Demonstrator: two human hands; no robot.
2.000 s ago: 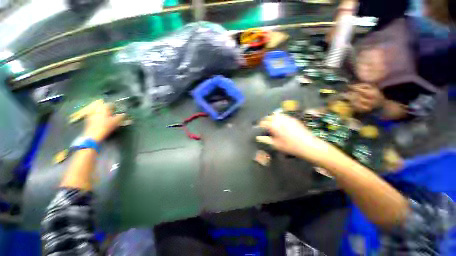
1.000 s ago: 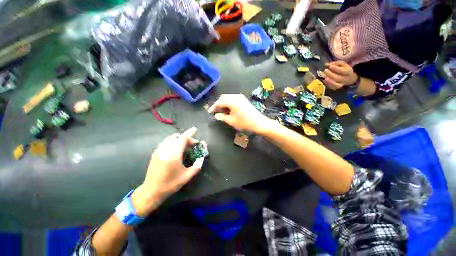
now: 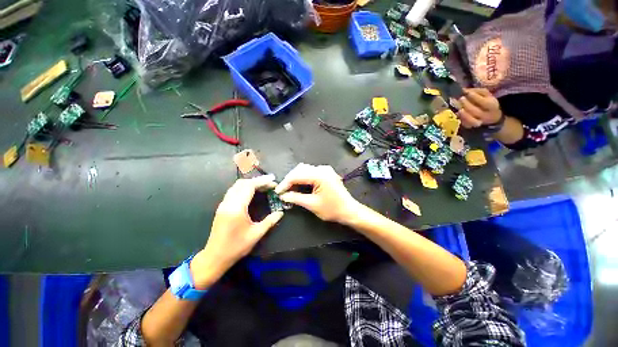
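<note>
My left hand (image 3: 238, 220) grips a small green circuit board (image 3: 276, 202) by its edges near the bench's front edge. My right hand (image 3: 318, 193) is beside it, its thumb and finger at the board's upper right edge; whether they pinch a small part is hidden. A pale square end plate (image 3: 246, 160) lies just above the hands, with dark wires running toward the board. Red-handled pliers (image 3: 220, 122) lie open on the mat above. A blue bin of black parts (image 3: 270, 74) stands behind them.
A heap of wired boards (image 3: 410, 157) with yellow plates lies at right. More boards (image 3: 70, 115) and a tan block (image 3: 44, 80) lie at left. A plastic bag (image 3: 196, 34), a second blue bin (image 3: 371, 35) and an orange-brown tub (image 3: 333, 15) stand behind. A coworker's hand (image 3: 480, 107) is at right.
My right hand has moved from beside the blue bin down to the board in my left hand. The pale plate now shows above my hands. The camera view has shifted.
</note>
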